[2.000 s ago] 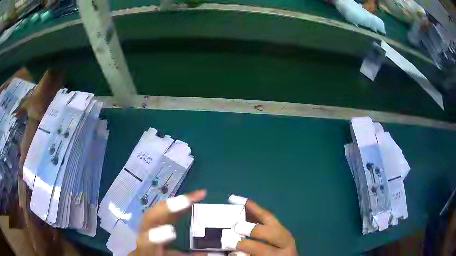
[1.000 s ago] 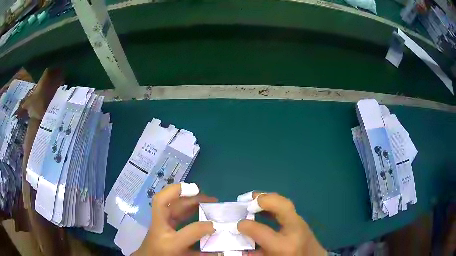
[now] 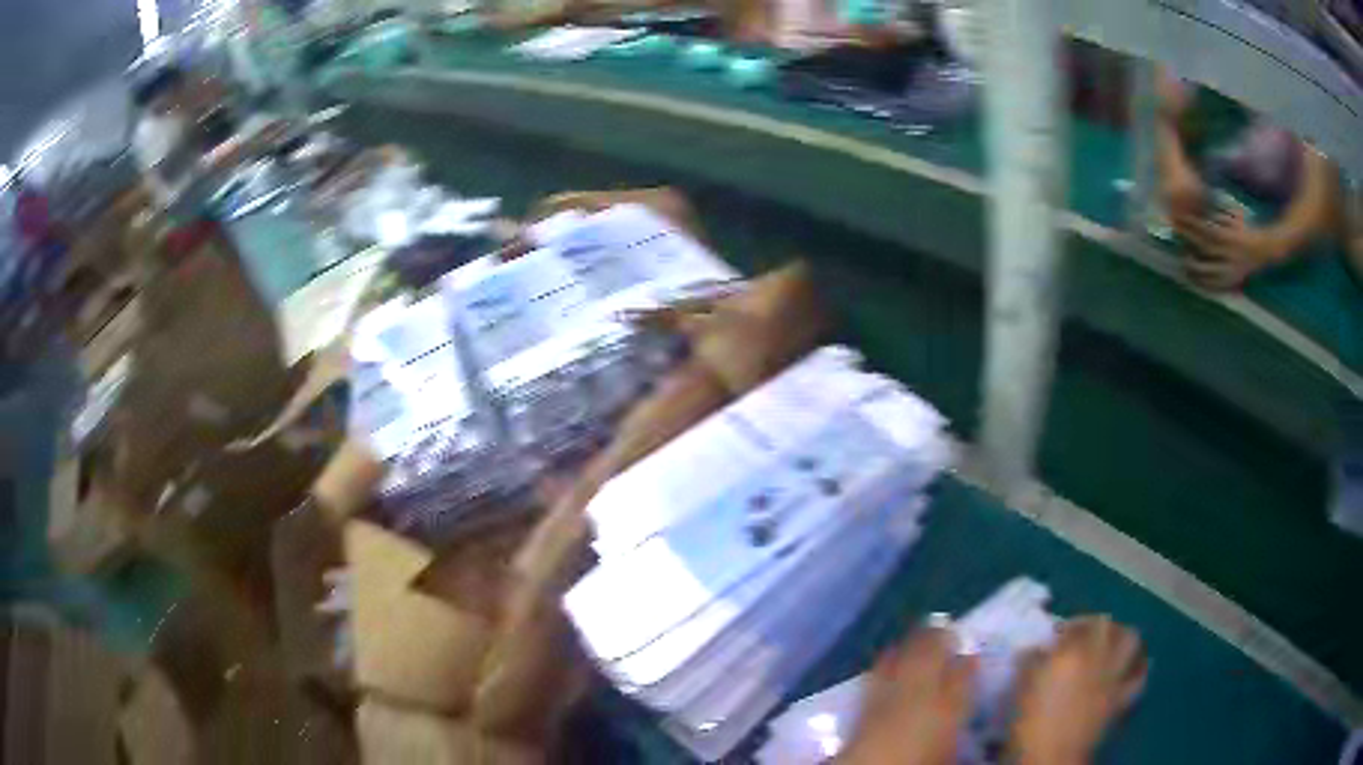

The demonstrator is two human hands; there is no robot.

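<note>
The picture is blurred. My left hand (image 3: 909, 698) and my right hand (image 3: 1079, 688) are at the bottom right, side by side with a narrow gap, cut off below. They lie over or beside the smaller pile of flat white and light-blue cartons (image 3: 1005, 616), which shows between and behind them. Whether the fingers hold a carton cannot be seen, and no folded box shows. A taller fanned stack of flat cartons (image 3: 777, 516) lies to the left of my left hand, with dark round-headed product pictures on top.
A brown shipping carton (image 3: 392, 635) packed with blanks (image 3: 546, 321) stands left of the stack. A pale post (image 3: 1022, 254) and rail (image 3: 1181, 561) border the dark green belt (image 3: 897, 254). Another person's hands (image 3: 1233, 239) are across the belt at upper right.
The view has swung left, bringing in the shipping carton and the hall. The right-hand pile has left the picture. The white box between my hands no longer shows; my hands are now at the smaller pile.
</note>
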